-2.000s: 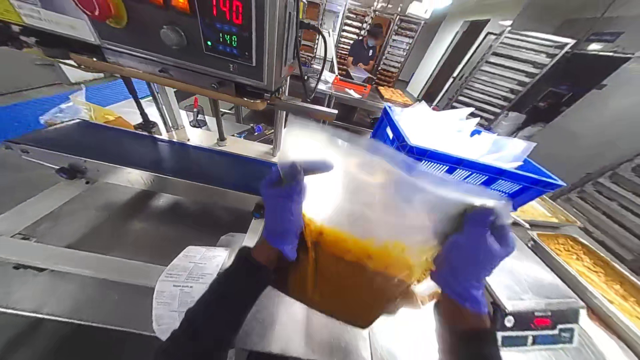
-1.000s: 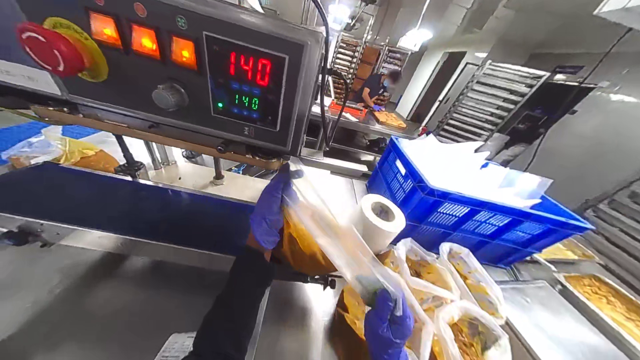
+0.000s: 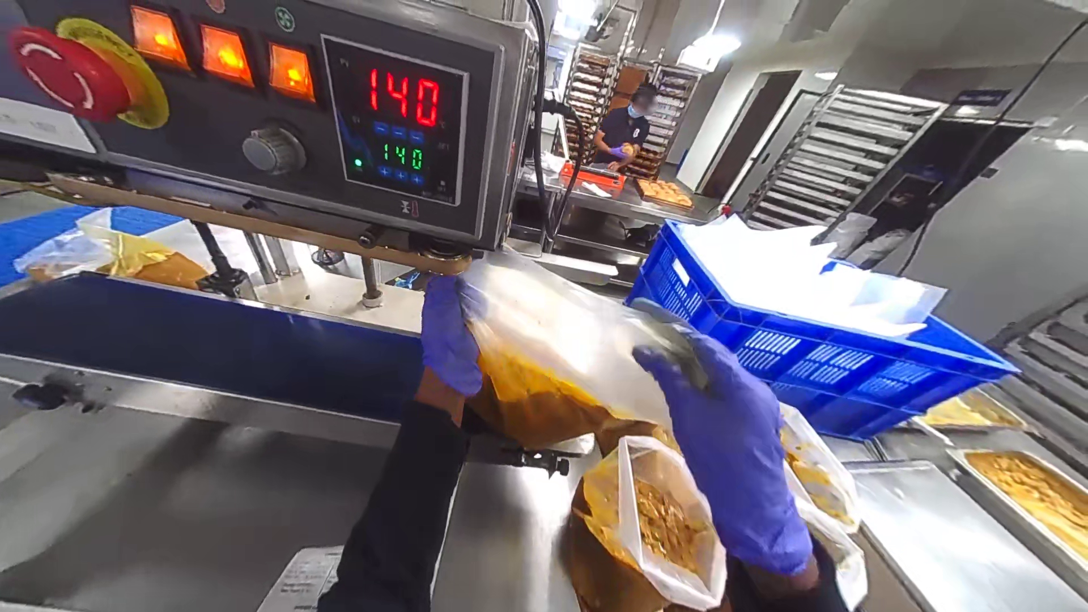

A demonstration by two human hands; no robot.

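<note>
Both my hands wear purple gloves. My left hand [image 3: 450,336] grips the left edge of a clear plastic bag [image 3: 544,374] with orange-brown food in its lower part, at the right end of a blue conveyor belt [image 3: 212,340]. My right hand [image 3: 731,442] is on the bag's upper right part; the fingertips are partly blurred. The bag's top edge lies close under the band sealer's control box [image 3: 408,110]. Below my right hand stands an open bag of brown food [image 3: 663,527], with more filled bags [image 3: 816,476] partly hidden behind the hand.
A blue plastic crate [image 3: 799,357] holding white sheets stands at the right. Metal trays of food [image 3: 1033,493] lie beyond it. Another filled bag [image 3: 127,255] lies at the left behind the belt. A co-worker [image 3: 625,136] stands at a far steel table with a tray of food.
The filled bag, held out in front of the crate two seconds ago, is now at the sealer's end of the belt. The view has moved nearer the control box, and the standing bags show.
</note>
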